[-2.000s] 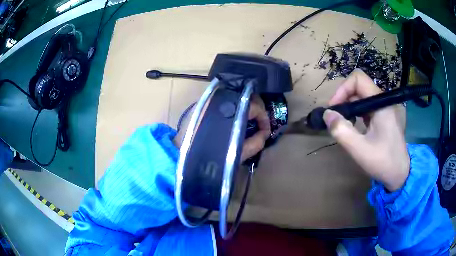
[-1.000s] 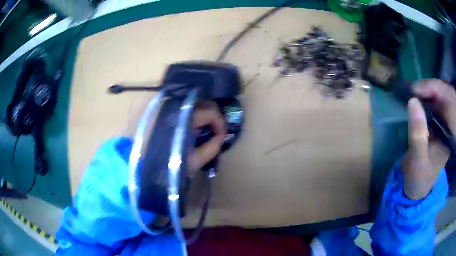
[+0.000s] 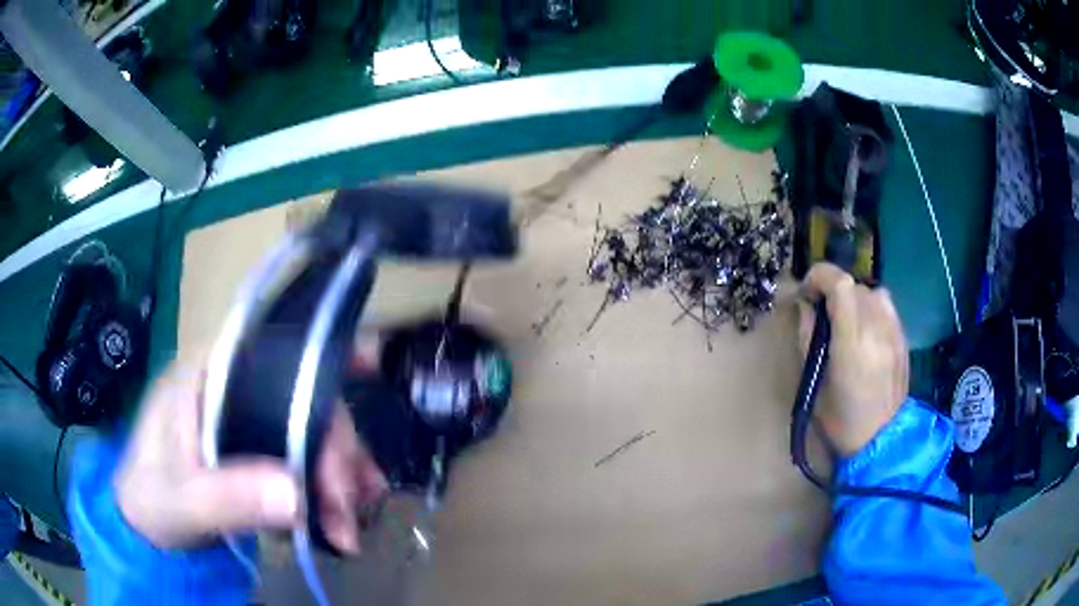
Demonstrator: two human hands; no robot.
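My left hand (image 3: 225,474) grips the black headset (image 3: 290,355) by its headband with silvery hoops, at the left of the cardboard. The headset is blurred. Its open earcup (image 3: 456,391) faces up to the right of the band, with a small green piece at its edge. The other, closed cup (image 3: 432,223) is above it. My right hand (image 3: 854,349) is closed around the soldering iron (image 3: 828,270) at the iron stand (image 3: 838,178), its front end over the yellowish sponge. The iron's tip points up into the stand; exact contact is unclear.
A pile of small wired parts (image 3: 698,255) lies on the cardboard (image 3: 698,497), left of the stand. A green solder reel (image 3: 757,89) is at the back. Another headset (image 3: 89,343) lies at the left. Dark equipment (image 3: 1000,403) stands at the right, and other headsets lie beyond the white strip.
The headset has moved left and turned, and my left hand has gone from the open cup to the headband. My right hand has carried the iron away from the cup to the stand. The view has shifted.
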